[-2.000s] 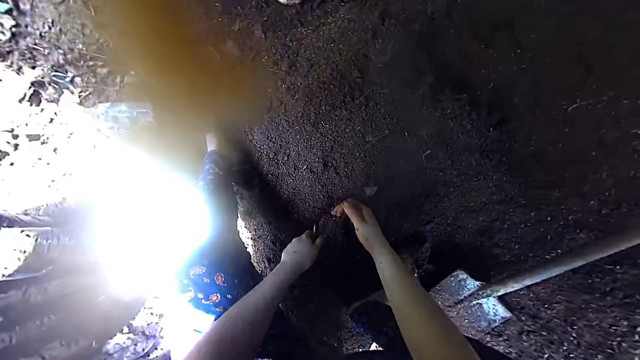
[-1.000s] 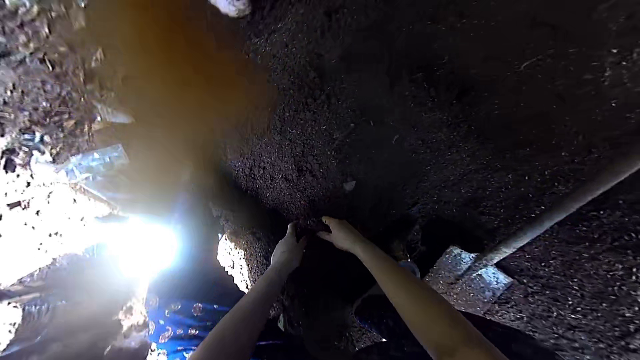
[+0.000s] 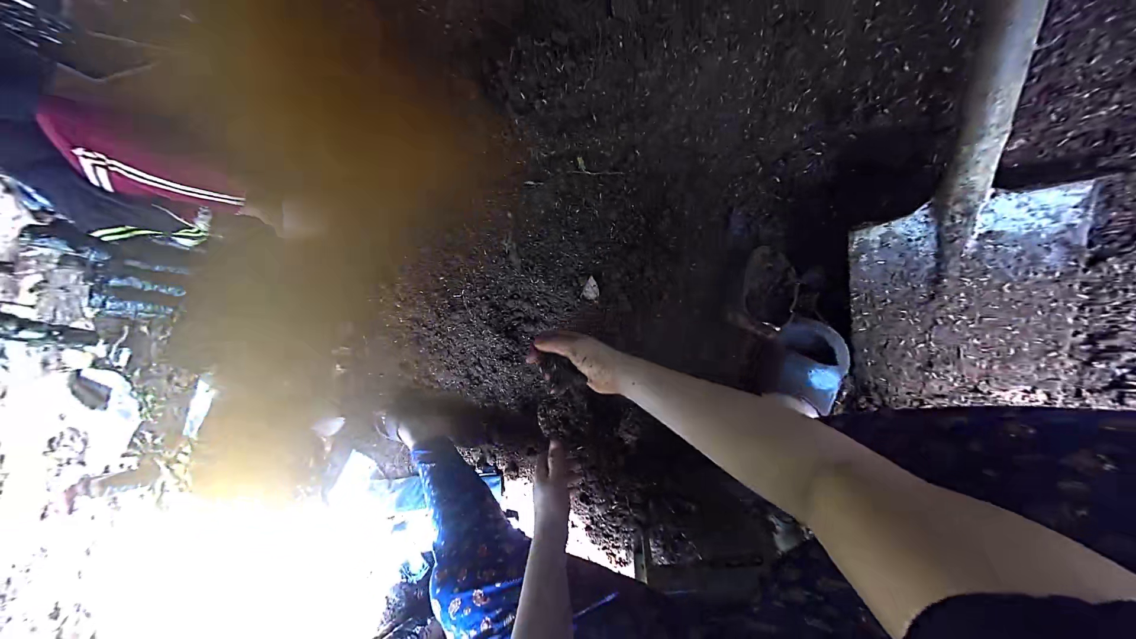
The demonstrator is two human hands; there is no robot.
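Note:
Dark loose soil [image 3: 479, 311] lies in front of me. My right hand [image 3: 581, 357] reaches in from the right, its fingers curved over a dark clump of soil [image 3: 564, 408]. Below that clump, my left hand [image 3: 555, 469] points upward with its fingertips at the soil's edge. Whether either hand grips any soil is not clear. A small pale chip [image 3: 591, 288] lies on the soil just above my right hand.
A shovel blade [image 3: 967, 311] with its shaft [image 3: 998, 106] lies at the right, beside a bluish cup-like container [image 3: 809, 364]. Patterned blue cloth [image 3: 470, 541] covers a leg at the lower left. A person's maroon garment [image 3: 133, 155] shows at the upper left. Glare and an orange blur hide much of the left.
The view has shifted strongly. My hands were close together before and are now farther apart, with soil between them. The person's maroon garment has come into view.

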